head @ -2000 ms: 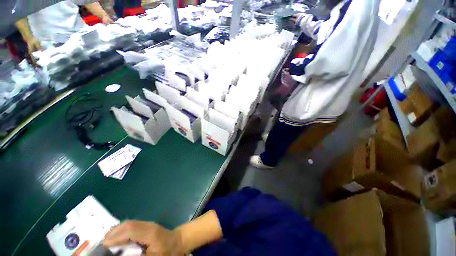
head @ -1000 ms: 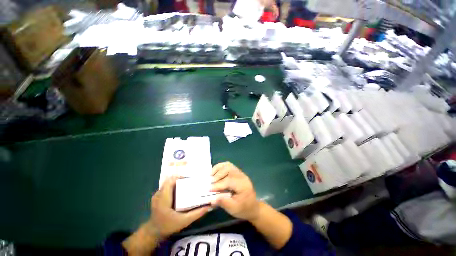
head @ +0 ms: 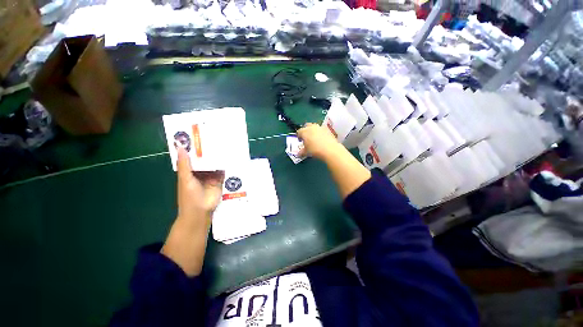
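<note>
My left hand holds a white carton with a dark round logo and an orange-red mark, raised above the green belt. Flat carton blanks with the same print lie on the belt just right of that hand. My right hand is at the small white insert cards, fingers down on them; its fingertips are partly hidden, so I cannot tell if a card is pinched. Open white cartons with raised flaps stand in rows at the right.
A black cable and a white oval piece lie on the green belt beyond the cards. An open brown box stands at far left. Bagged goods are piled behind. A person's sleeve shows at right.
My right hand has left the carton and reached forward right to the cards. My left hand has lifted a carton forward and left. Flat blanks now show on the belt. The view has shifted.
</note>
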